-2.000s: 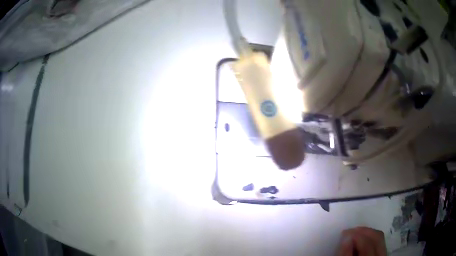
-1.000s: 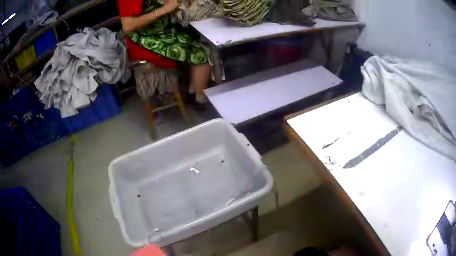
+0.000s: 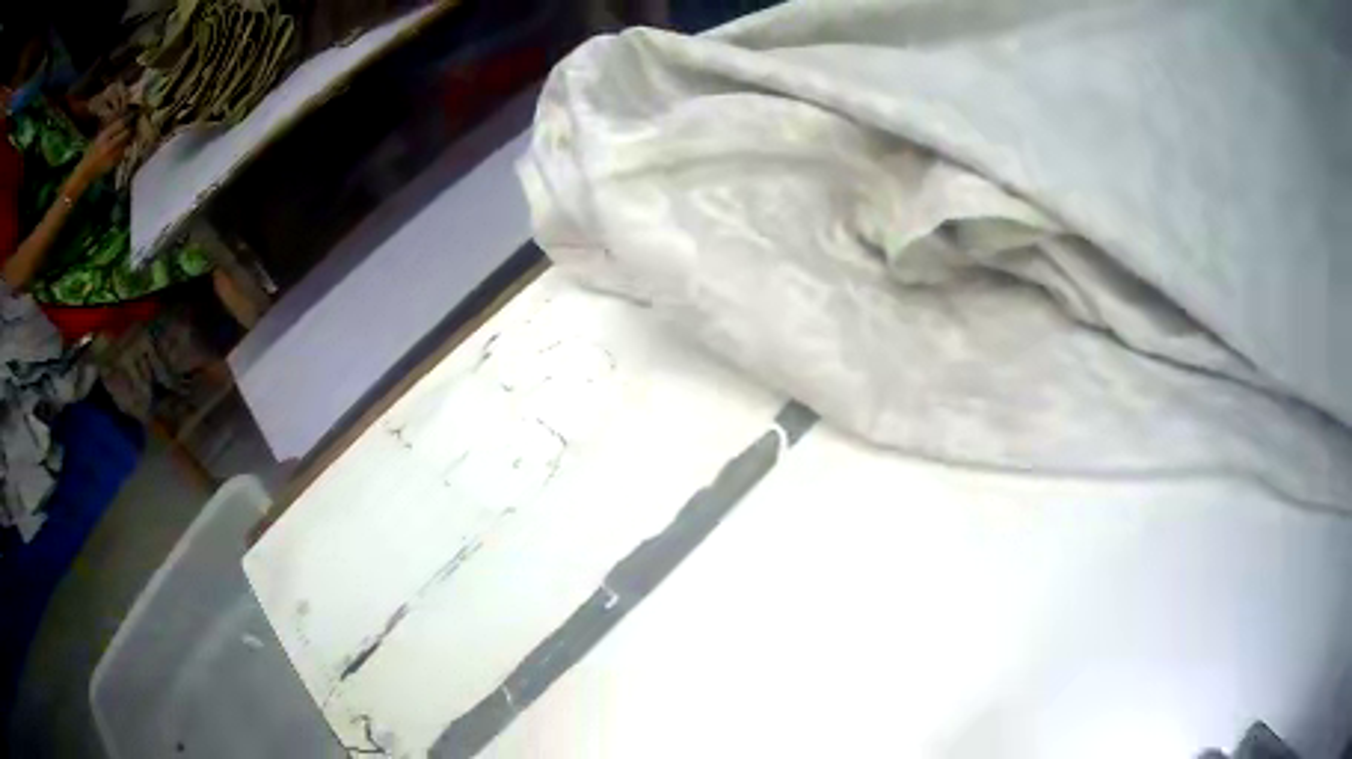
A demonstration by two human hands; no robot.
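Observation:
A large pale grey-white creased cloth [image 3: 830, 282] lies over the far part of the white sewing table [image 3: 430, 489] and fills the upper right of the view. Its rounded, folded end reaches the table's far wooden edge. A dark tape-like stripe [image 3: 623, 586] runs across the table and passes under the cloth's edge. Neither of my hands is in view.
A light grey plastic tub [image 3: 193, 638] stands beyond the table edge at lower left. A seated person's arm [image 3: 60, 223] shows at upper left, near folded olive cloth [image 3: 223, 60]. A pale board [image 3: 386, 282] lies between the tables. Small dark parts show at the lower right edge.
The view has swung from the tub to the table. The cloth now appears larger and nearer, while the tub and seated person have shifted left, partly out of frame.

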